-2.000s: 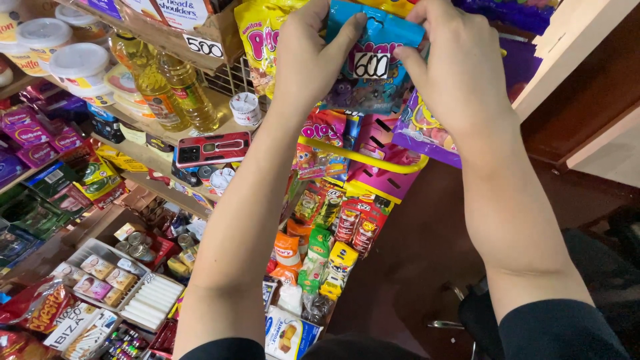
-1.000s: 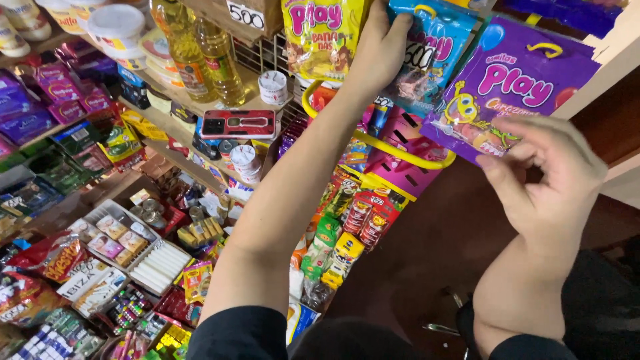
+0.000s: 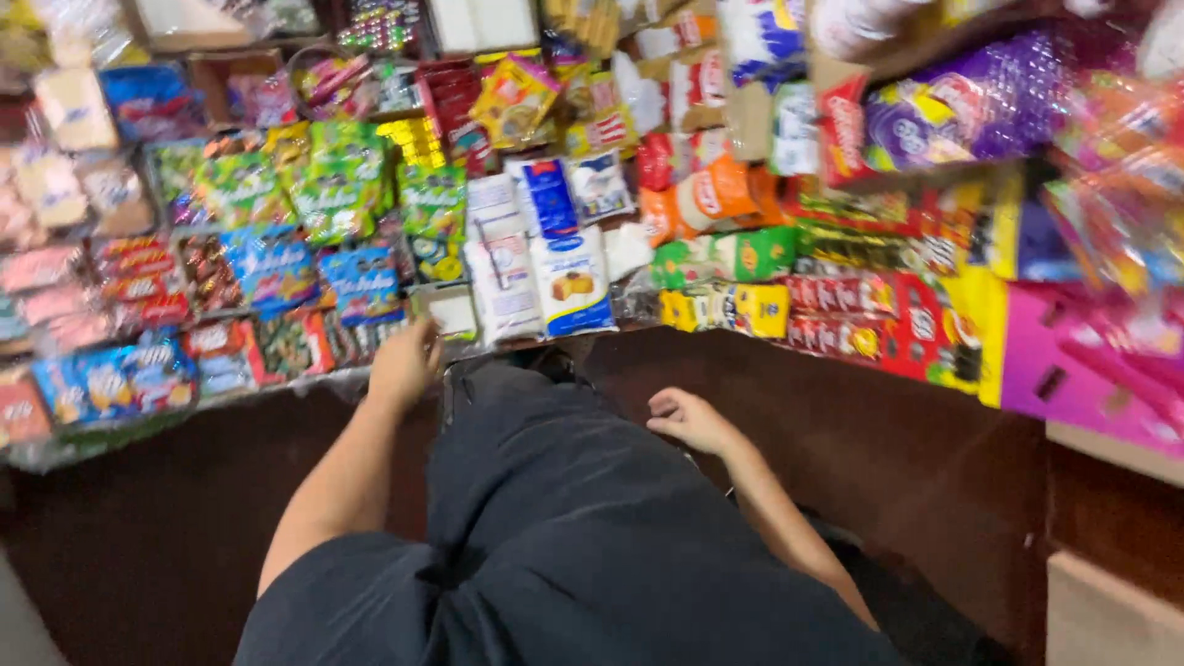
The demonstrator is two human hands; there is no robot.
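Observation:
My left hand (image 3: 405,365) is at the front edge of the packed counter, beside a small white-topped box (image 3: 450,312); blur hides whether its fingers touch it. To its right lie a white and blue packet with a cake picture (image 3: 572,285) and a white packet (image 3: 506,287). Blue candy bags (image 3: 363,280) are just behind and left of the hand. My right hand (image 3: 686,421) hangs in front of the counter, fingers curled, with nothing seen in it. Yellow packets (image 3: 726,310) are on the counter beyond it.
Green candy bags (image 3: 338,176) and other sweets fill the rows behind. On the right are red packets (image 3: 837,314), a pink display panel (image 3: 1064,351) and a shelf holding a purple bag (image 3: 962,106). The counter's dark front panel (image 3: 888,444) curves around my body.
The view has swung down and left to the counter. My hands have left the hanging candy bags they were at earlier; both are now low, near my body.

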